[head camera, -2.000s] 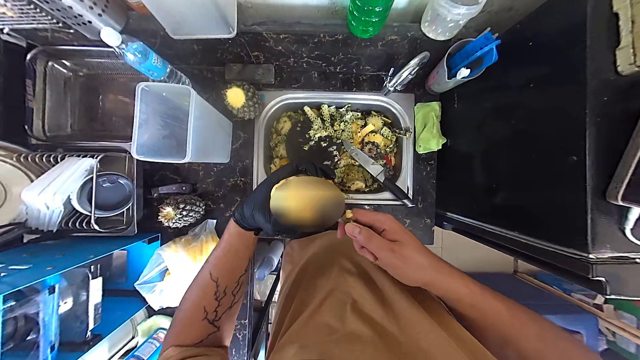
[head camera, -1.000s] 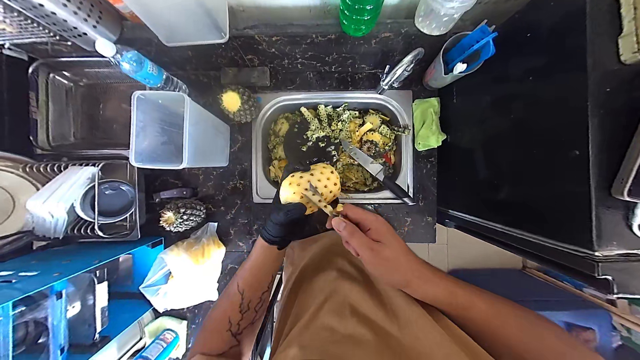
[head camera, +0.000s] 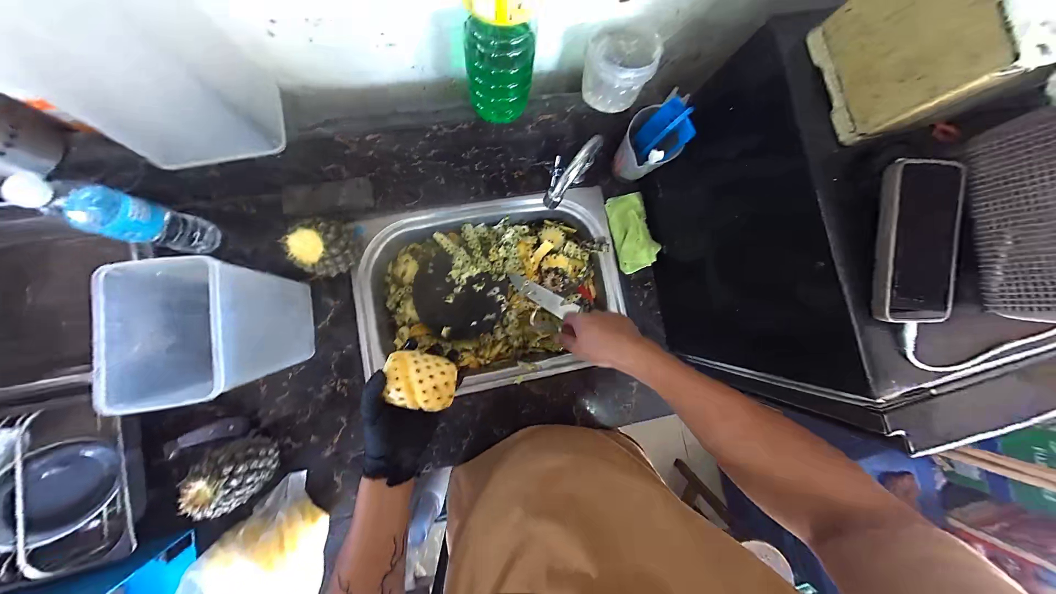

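My left hand (head camera: 400,429), in a black glove, holds a peeled pineapple (head camera: 421,381) at the sink's near left corner. Dark eyes dot its yellow flesh, and a groove is cut near its left side. My bare right hand (head camera: 602,337) is at the handle of a knife (head camera: 543,295), whose blade points up and left over the sink; the fingers partly hide the handle. Pineapple peelings (head camera: 495,247) lie in the steel sink (head camera: 370,330) around a dark round area.
Unpeeled pineapples (head camera: 326,247) (head camera: 231,477) lie left of the sink, near a clear plastic container (head camera: 264,330) and a water bottle (head camera: 132,216). A faucet (head camera: 573,172) stands behind the sink, a green cloth (head camera: 631,233) to its right. A green bottle (head camera: 499,70) is at the wall.
My right hand has moved from beside the peeled pineapple to the knife at the sink's right side. My left hand with the pineapple is now farther left, apart from the right hand. The view has shifted.
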